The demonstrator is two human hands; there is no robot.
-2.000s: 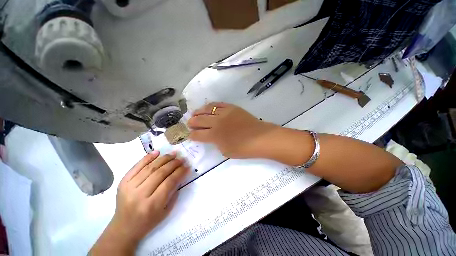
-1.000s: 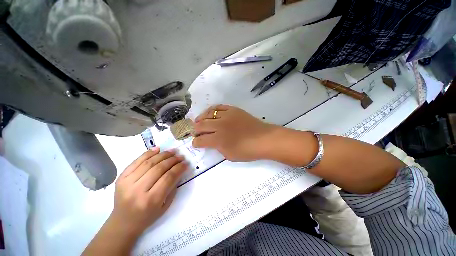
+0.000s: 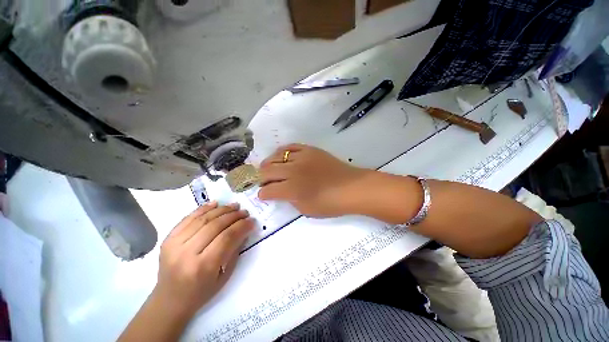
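Note:
The white machine head (image 3: 193,73) fills the upper left. Its needle area (image 3: 227,155) is just above my fingertips. A yellowish-tan block (image 3: 243,178) sits beside it, at my right fingertips. My left hand (image 3: 204,250) lies flat, palm down, on the white bed, fingers close together. My right hand (image 3: 310,180) rests with bent fingers by the block; its thumb and fingertips are near the bed. A thin white piece with faint drawn lines (image 3: 266,207) shows between the hands; its edges are hard to tell from the bed. Whether the right fingers grip anything cannot be told.
Black thread snips (image 3: 364,105), a thin metal tool (image 3: 325,85) and a brown-handled tool (image 3: 459,123) lie behind my right hand. Dark plaid cloth (image 3: 487,47) hangs at the upper right. A printed ruler tape (image 3: 334,264) runs along the front edge. A grey lever (image 3: 115,224) stands left.
The view has shifted slightly back and forth. Both hands stay nearly in place; my right fingertips are a little lower beside the block than two seconds ago.

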